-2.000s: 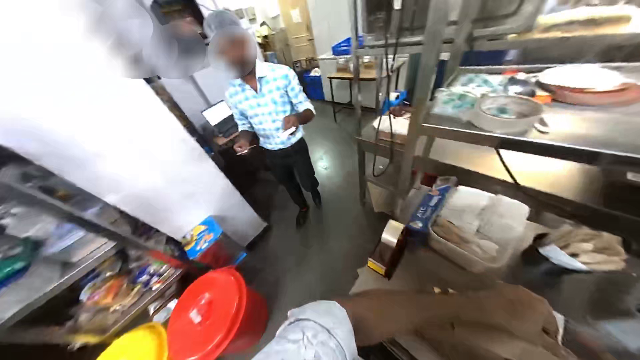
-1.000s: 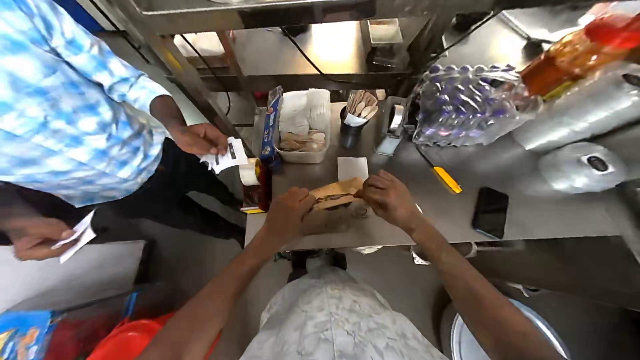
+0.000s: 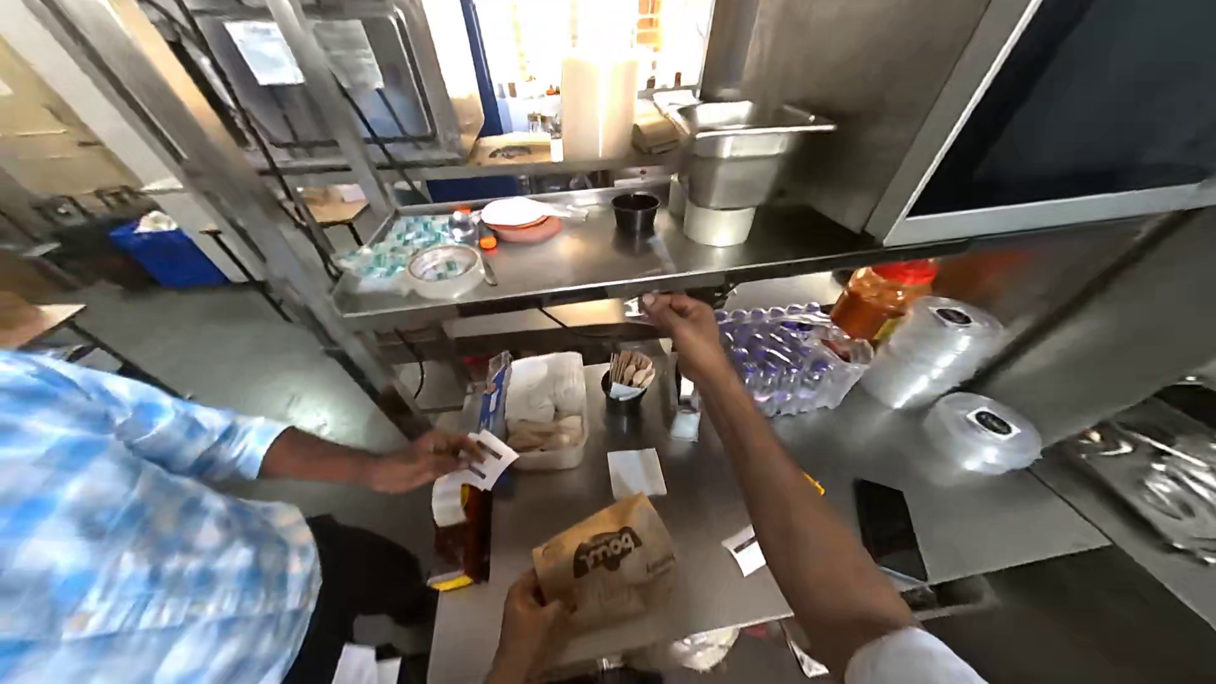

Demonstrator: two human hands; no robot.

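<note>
My left hand [image 3: 532, 617] grips the lower left corner of a brown paper bag [image 3: 608, 560] with dark print, held over the steel counter [image 3: 703, 598]. My right hand [image 3: 682, 328] is raised at the front edge of the upper steel shelf, fingertips pinched together; a small shiny thing shows at them, too unclear to name. Below that hand stand a black cup of wooden cutlery [image 3: 627, 385] and a tape dispenser [image 3: 684, 408]. A white paper square [image 3: 636, 473] lies beyond the bag, and a printed slip [image 3: 746, 549] to the right of it.
On the left a person's hand [image 3: 427, 461] holds a paper slip near a tape roll [image 3: 463, 532]. A plastic tub [image 3: 546, 408], shrink-wrapped bottles [image 3: 788, 356], clear lids [image 3: 983, 432] and a black phone [image 3: 888, 527] stand or lie about the counter. The upper shelf [image 3: 560, 275] overhangs its back.
One second ago both my hands were together at the brown bag. My right hand has since moved away from it, up to the shelf edge; my left keeps hold. The view has tilted up.
</note>
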